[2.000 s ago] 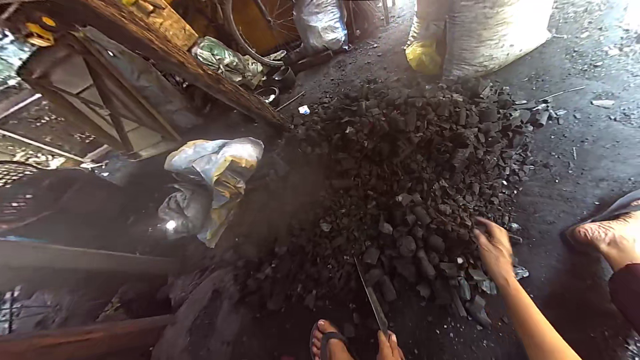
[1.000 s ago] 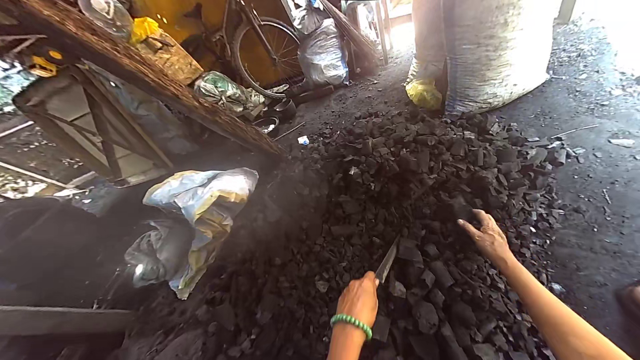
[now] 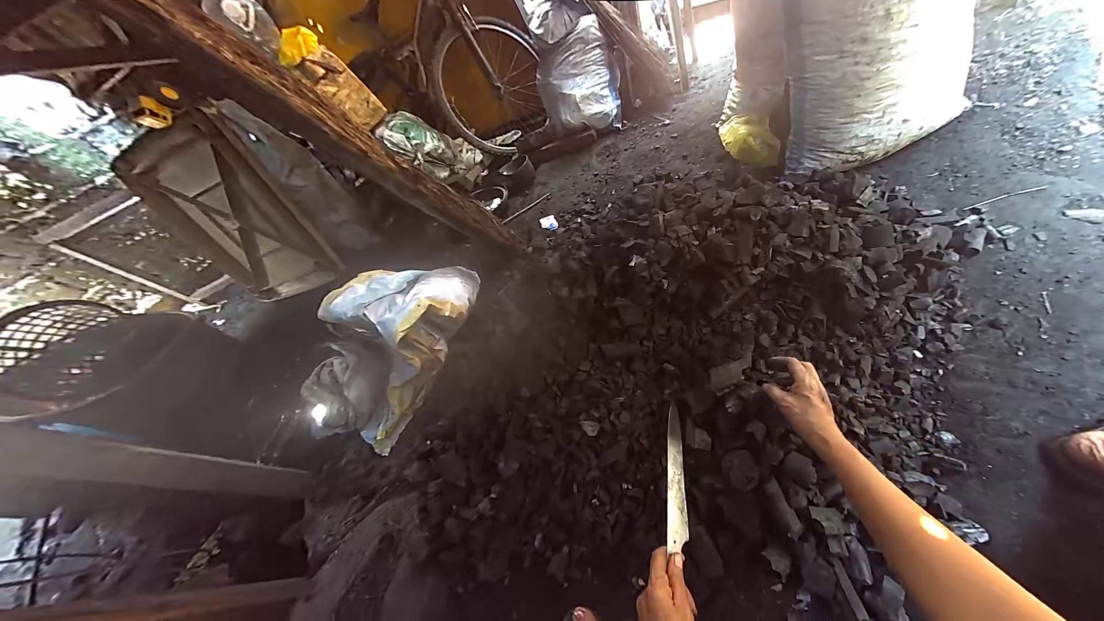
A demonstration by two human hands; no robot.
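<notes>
A large heap of black charcoal pieces (image 3: 733,259) spreads over the dark ground. At the bottom edge my left hand (image 3: 667,591) is closed round the handle of a long-bladed knife (image 3: 676,483), whose blade points away from me over the charcoal. To its right, my right hand (image 3: 804,398) reaches down to the heap with bent fingers beside a charcoal lump (image 3: 730,374). Whether its fingers grip a piece cannot be made out.
A crumpled plastic sack (image 3: 397,328) lies left of the heap. Behind stand full woven sacks (image 3: 871,86) with a yellow plastic bag (image 3: 749,140), a bicycle wheel (image 3: 487,84) and a filled plastic bag (image 3: 580,82). A wooden beam (image 3: 345,129) slants across the upper left. A foot (image 3: 1085,450) shows at right.
The knife, angled to the upper right a second ago, now points nearly straight away from me. My left hand has drawn back toward the bottom edge; my right hand stays low at the heap.
</notes>
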